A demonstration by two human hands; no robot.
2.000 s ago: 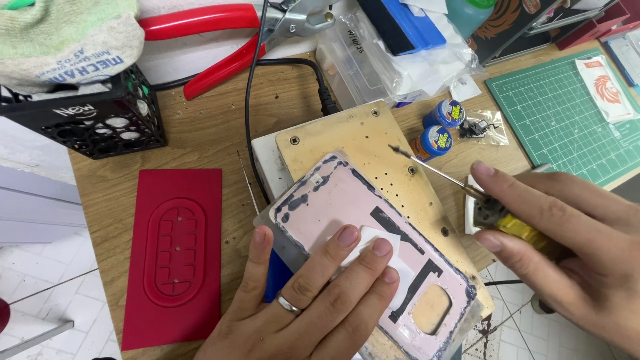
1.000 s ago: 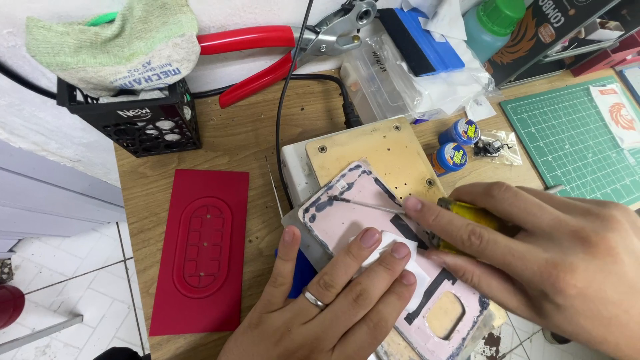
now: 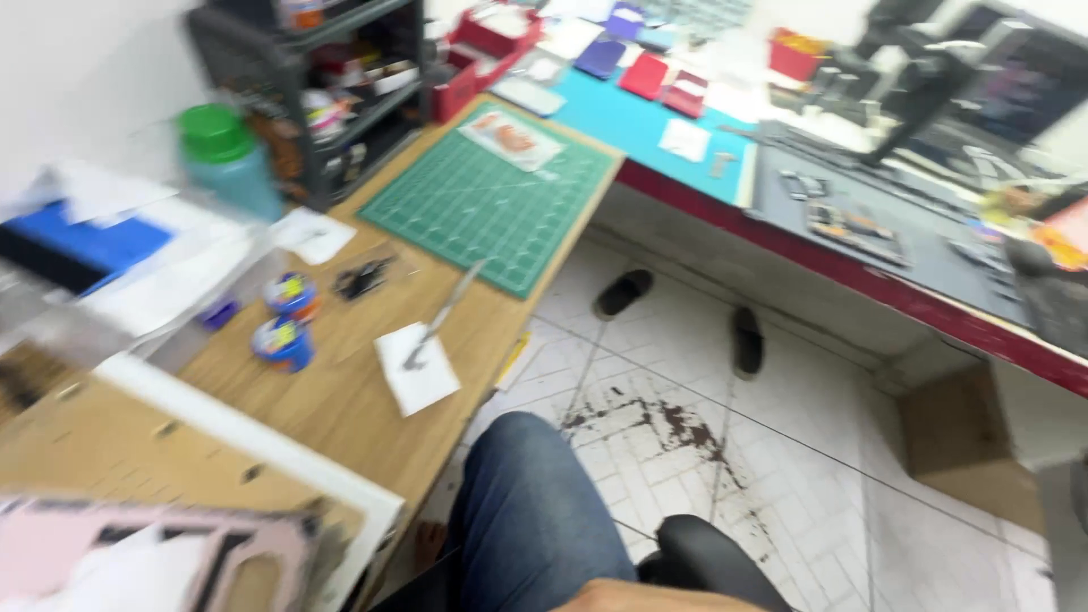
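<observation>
A strip of bare skin (image 3: 659,597) shows at the bottom edge, most likely part of my right arm or hand; its fingers are out of view. My left hand is not in view. The pink phone back panel (image 3: 38,540) lies on the tan metal plate (image 3: 102,438) at the lower left, with a crumpled white wipe (image 3: 140,574) on it. To the right, a thin metal tool (image 3: 446,306) rests with one end on a small white paper (image 3: 416,382). The yellow-handled tool is not seen. The view is blurred.
Two blue jars (image 3: 285,342), a green cutting mat (image 3: 497,200) and a green-capped bottle (image 3: 225,161) stand or lie on the wooden table. Another bench with a red edge (image 3: 816,255) is at the right. My jeans-clad knee (image 3: 535,510) is beside the table; dark slippers (image 3: 623,293) are on the floor.
The view has swung far to the right. My left hand has left the panel and the frame; my right hand no longer shows the yellow-handled tool over the panel.
</observation>
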